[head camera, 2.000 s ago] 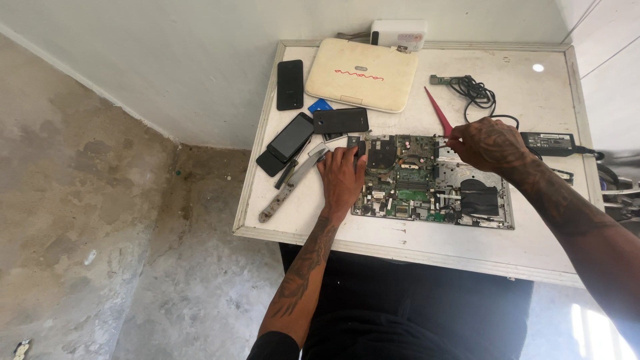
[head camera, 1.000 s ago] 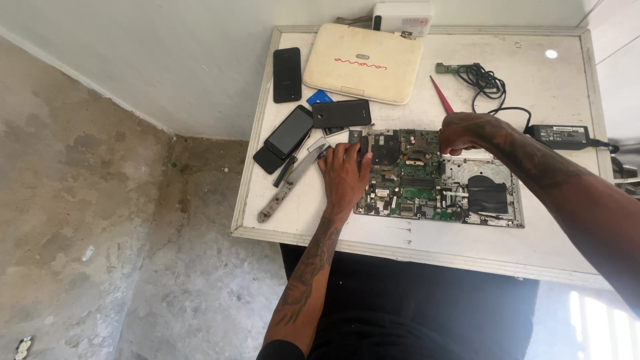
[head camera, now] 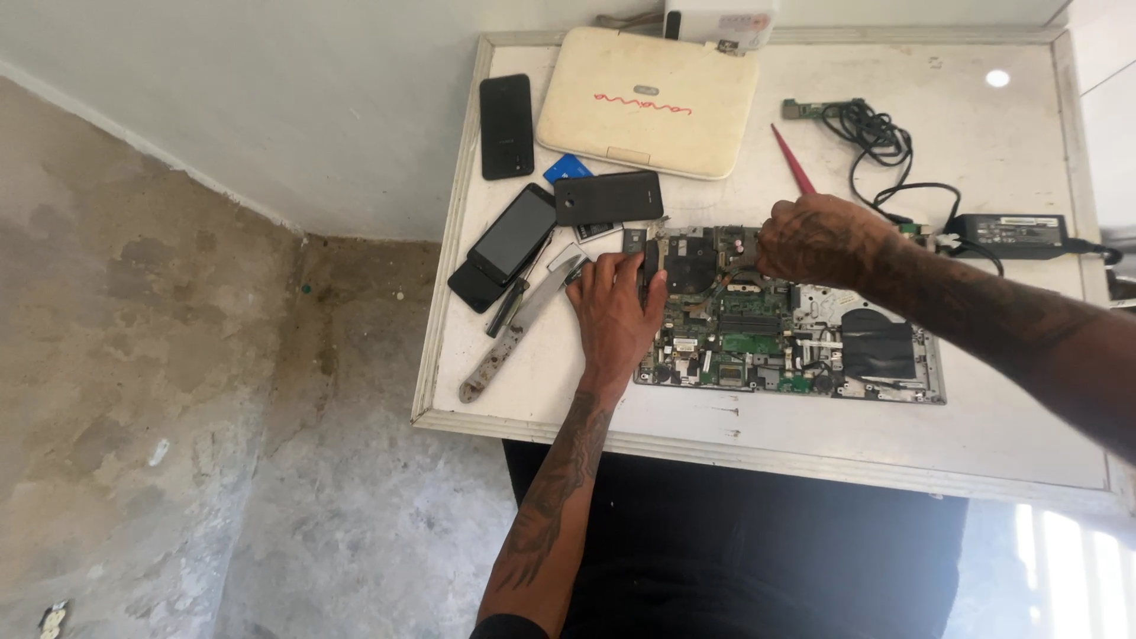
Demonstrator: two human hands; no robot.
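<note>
An opened laptop base with its circuit boards exposed [head camera: 754, 324] lies on the white table. My left hand [head camera: 617, 311] rests with spread fingers at the base's left edge, its fingertips near the black fan area. My right hand [head camera: 821, 240] is curled over the upper middle of the boards, and a red pointed tool [head camera: 792, 161] sticks up and away beyond it. Whether the fingers grip that tool, and what lies beneath them, cannot be seen. Left of my left hand is a stained metal blade-like strip [head camera: 515, 342], with a dark-handled tool [head camera: 508, 311] beside it.
Several smartphones, among them a black one [head camera: 507, 127], lie at the table's left. A cream laptop [head camera: 652, 102] is at the back, near a white box [head camera: 723, 22]. Toward the right are a coiled black cable [head camera: 874, 138], a small green circuit board [head camera: 803, 109] and a power adapter [head camera: 1012, 234].
My right hand has moved left over the boards since the earliest frame. My left hand stays at the laptop base's left edge.
</note>
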